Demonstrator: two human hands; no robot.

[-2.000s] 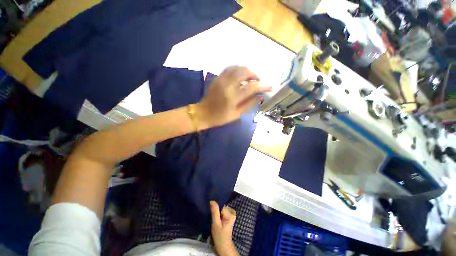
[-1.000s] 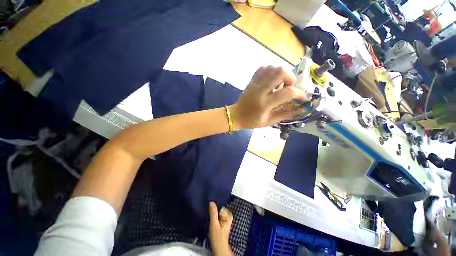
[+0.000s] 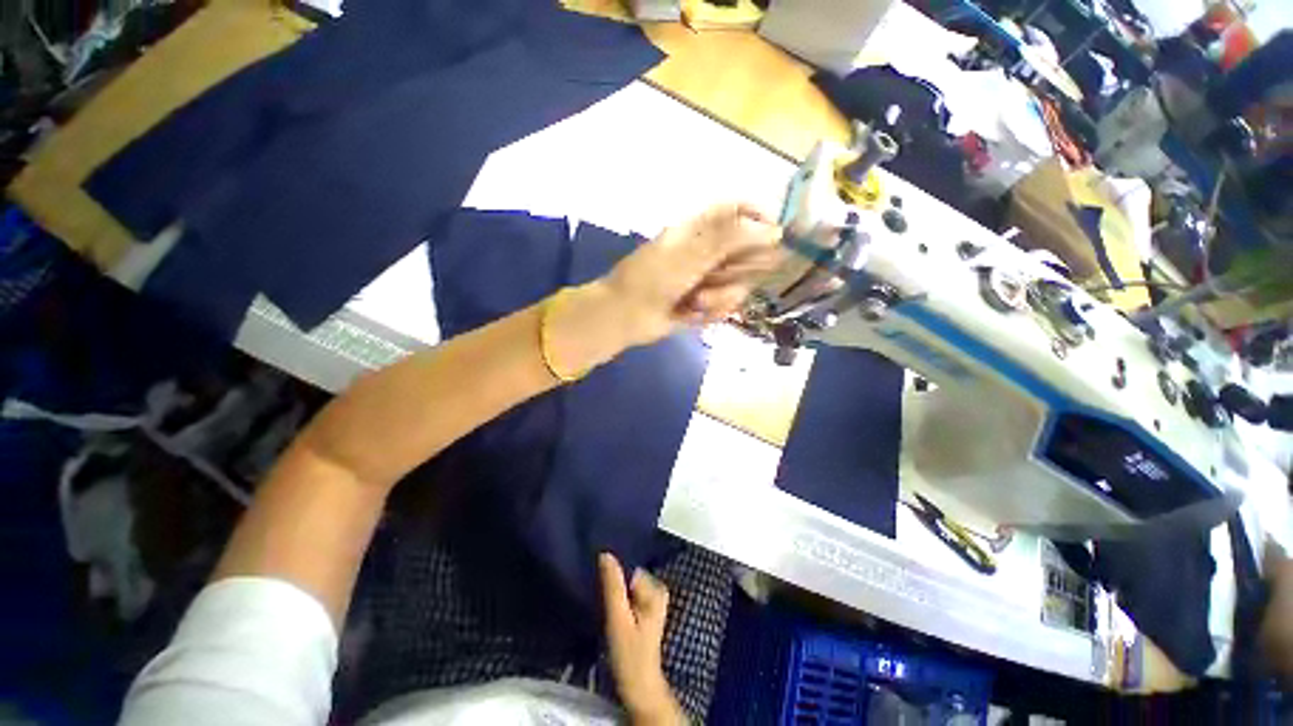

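Note:
A navy cut panel (image 3: 624,440) runs from beneath the sewing machine head (image 3: 837,234) down over my lap. My left hand (image 3: 716,267), with a yellow band at the wrist, is at the needle end of the head, above the panel. Its fingers are bent and blurred, and whatever they grip is hidden. My right hand (image 3: 638,617) is low at the panel's bottom edge over the lap, thumb up; its grip on the cloth is unclear. A small navy piece (image 3: 847,440) lies right of the needle, partly under the machine arm.
Large navy panels (image 3: 355,142) spread over the table's left end. Thread snips (image 3: 953,536) lie near the right front edge. A blue crate (image 3: 851,681) stands below the table edge. Dark and white cloth heaps lie behind the machine. Part of another person's arm shows at far right.
My left hand rose from beside the needle to the upper front of the head, then came back down and left. My right hand stayed low by the panel. The view shifted slightly.

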